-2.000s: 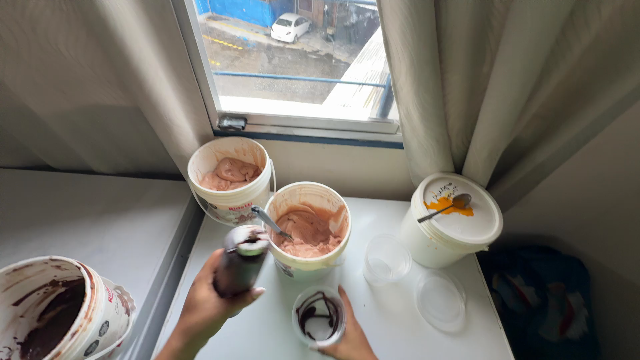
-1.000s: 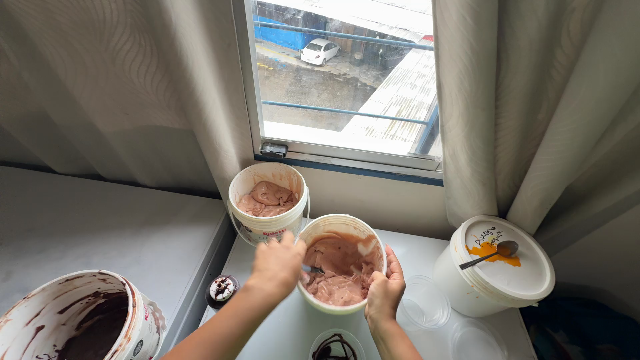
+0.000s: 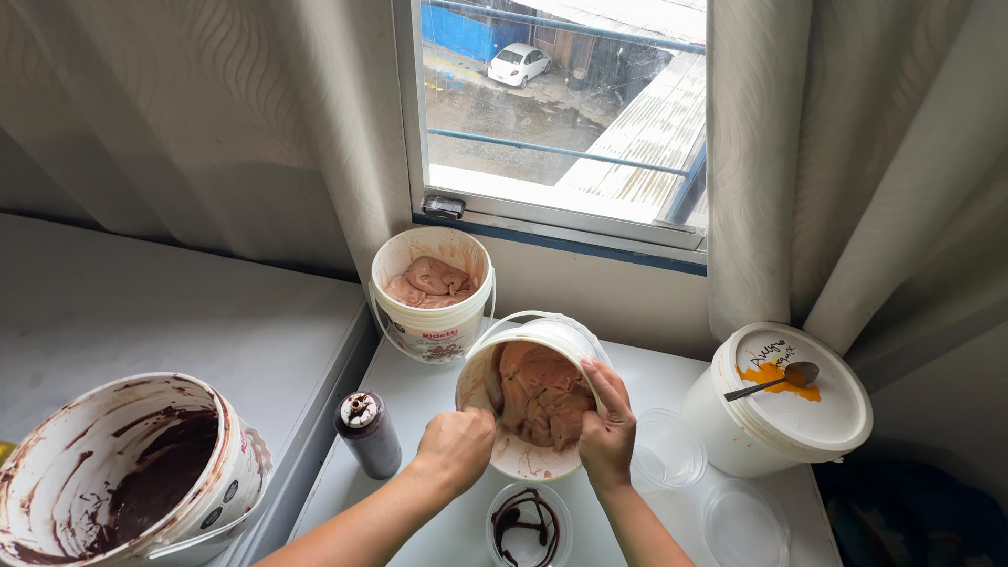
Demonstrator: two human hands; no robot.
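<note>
My right hand (image 3: 609, 425) grips the rim of a white plastic bucket (image 3: 520, 465), which is tilted toward me and shows a light brown creamy mix (image 3: 545, 394) inside. At the bucket's left edge my left hand (image 3: 457, 449) is closed in a fist; it held a spoon in the mix a second ago, but the spoon is now mostly hidden. Just below the bucket stands a clear plastic cup (image 3: 528, 526) streaked with dark syrup. A squeeze bottle of dark sauce (image 3: 370, 437) stands upright left of my left hand.
A second bucket of brown cream (image 3: 431, 327) stands by the window. At lower left is a large bucket smeared with dark sauce (image 3: 228, 488). To the right are a clear cup (image 3: 669, 449), a clear lid (image 3: 744, 524) and a lidded white bucket (image 3: 740, 425) with a spoon (image 3: 799, 373) on top.
Two seconds ago my left hand held the bottle and my right hand the cup; the bottle now stands on the table. Since one second ago the cream bucket has tipped toward me over the cup.
</note>
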